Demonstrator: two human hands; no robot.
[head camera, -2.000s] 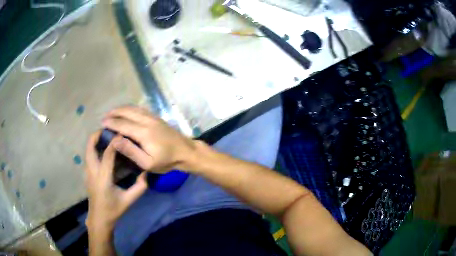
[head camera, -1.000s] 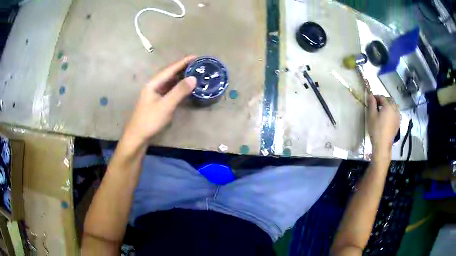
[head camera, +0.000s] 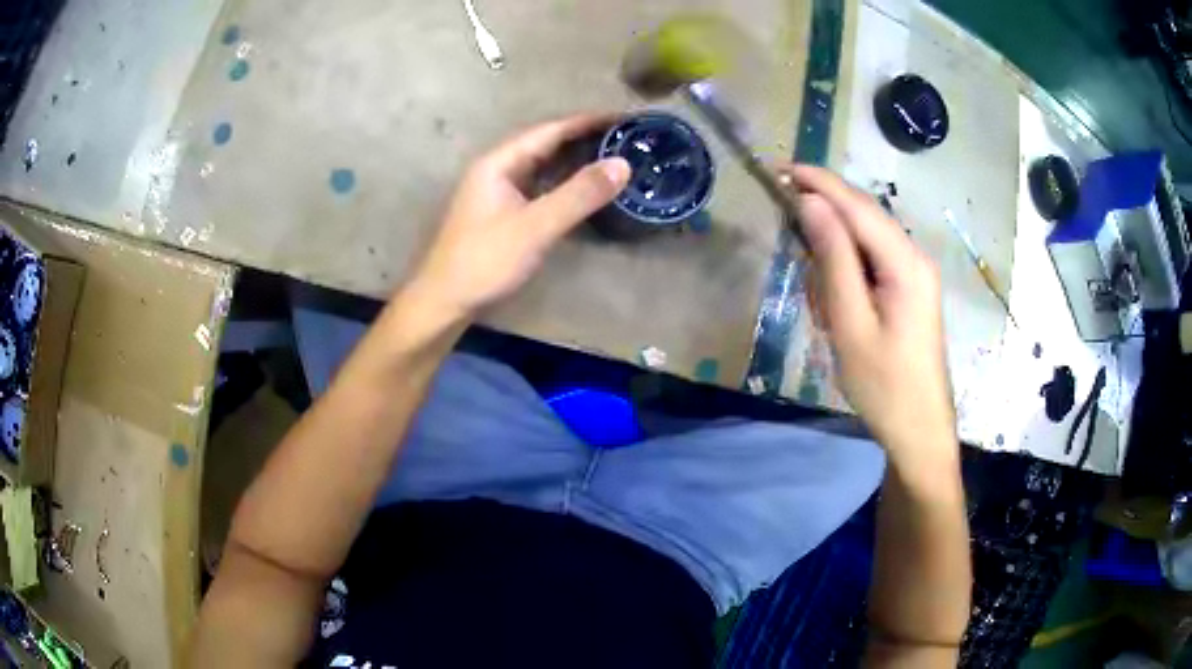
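Note:
A black cylindrical housing (head camera: 660, 167) stands on the brown board, its round top with a glossy ring facing up. My left hand (head camera: 516, 209) holds it from the left side, thumb on the rim. My right hand (head camera: 863, 261) is shut on the dark shaft of a hand screwdriver (head camera: 748, 154). Its yellow-green handle end is blurred and points up and left, above and beyond the housing. The lower end of the shaft is hidden in my right hand.
A white cable plug (head camera: 488, 47) lies at the top. Right of the green strip (head camera: 821, 79) are a round black cap (head camera: 911, 113), a thin yellowish pick (head camera: 974, 251), a silver box with a blue flap (head camera: 1092, 281) and dark pliers (head camera: 1085, 418). A cardboard box (head camera: 131, 379) is at left.
My right hand has moved left from the tools, now holding the screwdriver near the housing. My left hand still holds the housing. The view has shifted, so the bench sits differently in the picture.

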